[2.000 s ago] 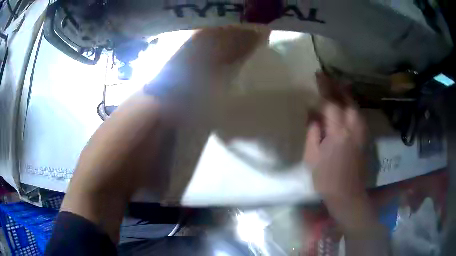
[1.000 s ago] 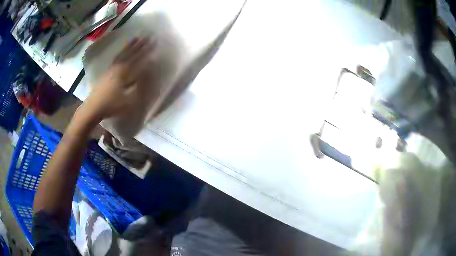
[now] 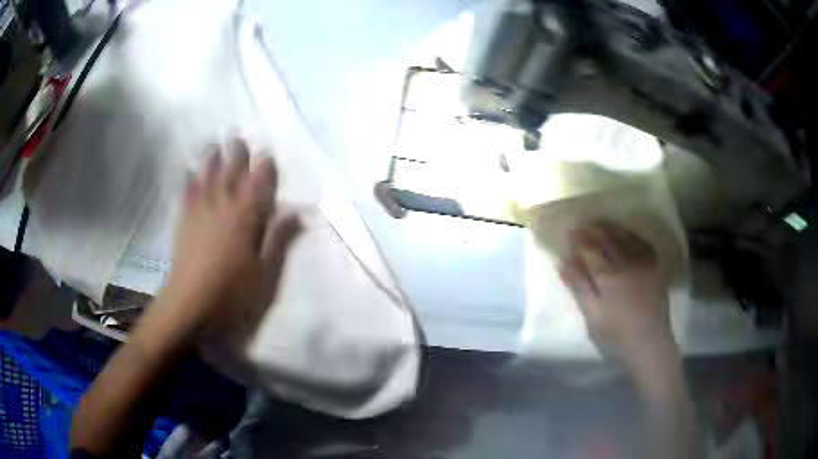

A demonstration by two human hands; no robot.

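A large cream-white fabric panel [image 3: 332, 314] lies over the left of the white table, with its rounded lower end hanging past the front edge. My left hand [image 3: 229, 224] is on this panel, blurred, fingers slightly apart; whether it grips cloth is unclear. A smaller cream-yellow cut piece [image 3: 561, 305] lies at right beside the sewing machine head [image 3: 619, 72]. My right hand [image 3: 619, 278] is on this piece with its fingers bent; a grip cannot be made out. The needle plate [image 3: 448, 152] shines in the lamp light between the two cloths.
A blue perforated basket [image 3: 27, 394] stands below the table at lower left. Red and dark clutter lies at the far upper left. A small crumpled cloth [image 3: 112, 314] shows under the table's left front edge. The machine head reaches across the upper right.
The view has swung right. The large panel has come rightward across the table with my left hand on it. My right hand now shows clearly on the smaller piece beside the machine.
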